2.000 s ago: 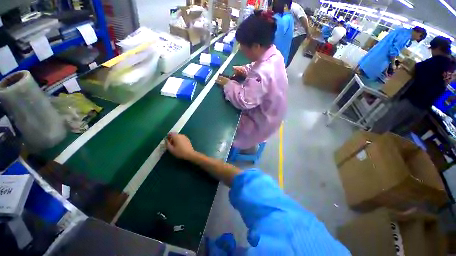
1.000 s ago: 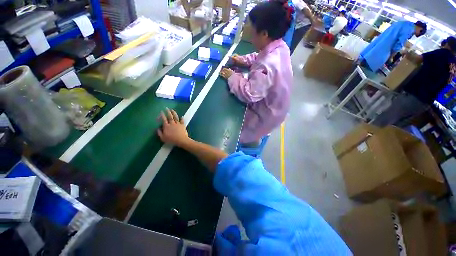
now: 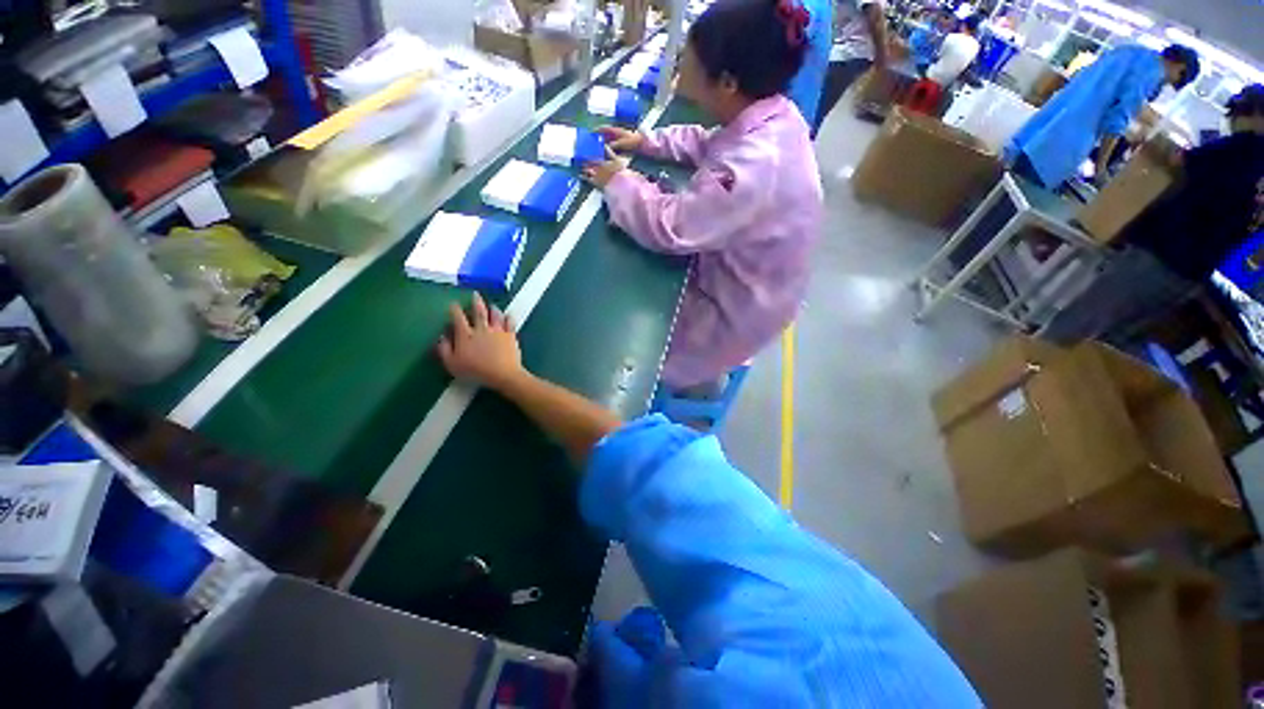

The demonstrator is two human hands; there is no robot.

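My right hand [image 3: 480, 345] reaches from the lower right in a blue sleeve, palm down and empty over the green line belt [image 3: 326, 339], beside its white strip. Its fingertips are just short of the nearest blue and white product box [image 3: 466, 251]; contact cannot be told. Several more boxes lie in a row behind it, such as a second one [image 3: 530, 190]. At the bottom edge is the grey scale pan [image 3: 333, 644], with a cut-off white item [image 3: 347, 698] over it. My left hand is not in view.
A person in pink [image 3: 742, 208] sits at the belt, hands at the third box. A plastic film roll [image 3: 97, 277] stands left. A handwritten box [image 3: 49, 519] lies lower left. Small metal parts [image 3: 524, 596] lie near the scale. Open cartons [image 3: 1081, 450] stand right.
The boxes have come nearer along the belt. My right hand moved up and its fingers spread. The person in pink now touches a box. A white item has appeared over the scale pan.
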